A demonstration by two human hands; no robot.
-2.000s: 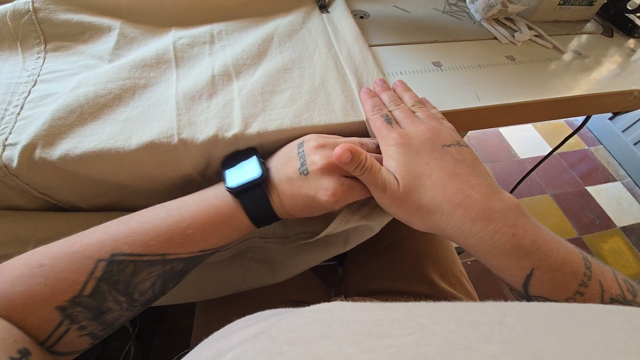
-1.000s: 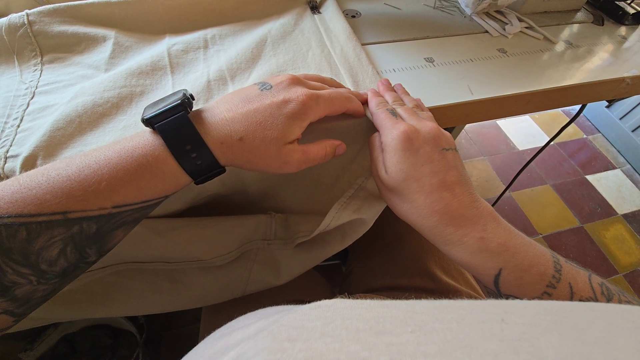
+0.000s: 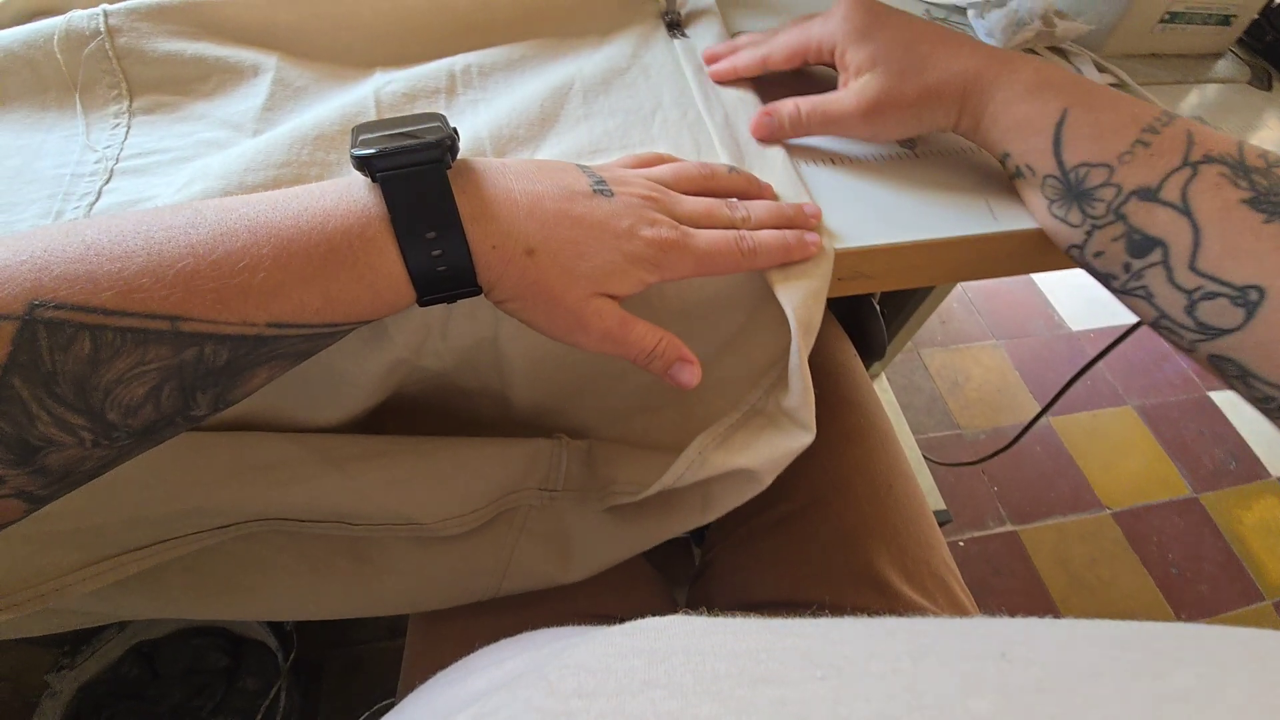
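Observation:
A large piece of beige cloth with stitched seams point(image 3: 260, 120) lies over the table and hangs down over my lap. My left hand point(image 3: 640, 225), with a black watch on its wrist, rests palm down on the cloth, its fingertips at the folded right edge. Slightly blurred, my right hand point(image 3: 830, 75) is above and to the right, fingers apart, its fingertips at the cloth's edge near the top. A small dark metal part, seemingly a sewing machine's presser foot point(image 3: 673, 18), sits on the cloth's edge at the top.
The white table point(image 3: 900, 205) has a printed ruler scale and a wooden front edge. At the top right are white cords point(image 3: 1095, 68) and a pale machine or box point(image 3: 1150, 25). A black cable point(image 3: 1050, 400) hangs over the tiled floor point(image 3: 1110, 450). A bag-like container point(image 3: 180, 670) stands at the lower left.
My right hand has moved up and away from my left hand along the cloth's edge. My left hand, earlier bent beside the right, now lies flatter with fingers extended. The view has shifted somewhat.

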